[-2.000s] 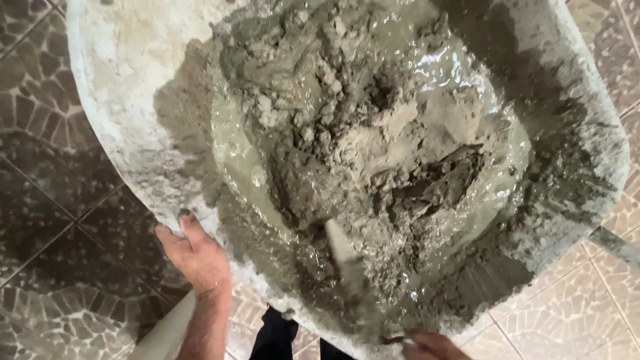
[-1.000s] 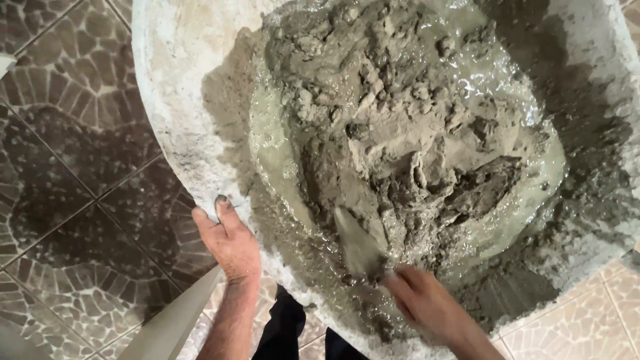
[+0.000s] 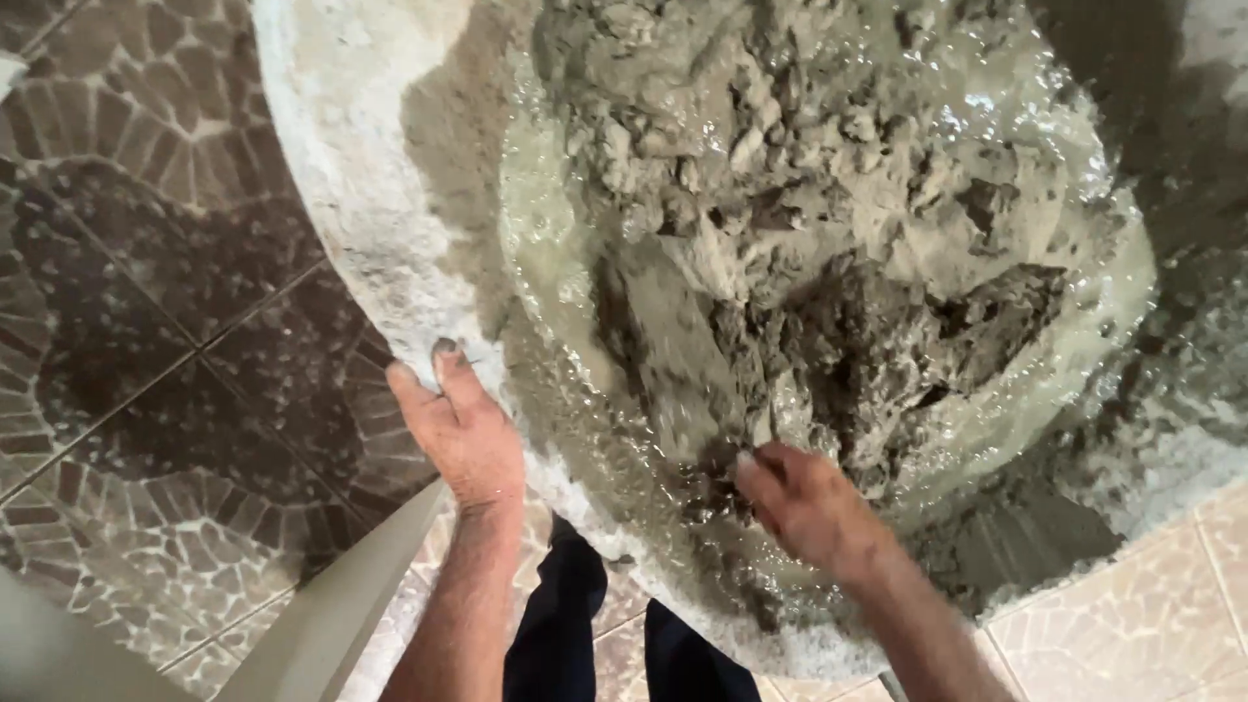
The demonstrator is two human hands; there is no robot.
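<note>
Wet grey mortar [image 3: 838, 214] lies in a large, cement-crusted wheelbarrow tray [image 3: 341, 146], with watery slurry around its edges. My left hand [image 3: 463, 419] grips the tray's rim on the near left side, thumb and fingertip over the edge. Low in the mix, my right hand [image 3: 804, 502] is closed around the handle of a trowel. The trowel's blade [image 3: 673, 361] is coated in mortar and points up and to the left in the view; its edges are blurred and partly sunk in the mix.
Patterned tile floor [image 3: 156, 390] shows around the tray, with a dark area at the left. Two pale, smooth surfaces [image 3: 341, 595] stand at the lower left. My legs in dark trousers [image 3: 561, 624] are just below the tray's near rim.
The dark hollow in the mortar has widened, with more broken clumps around it. The right hand and trowel remain at the near part of the mix; the left hand stays on the rim.
</note>
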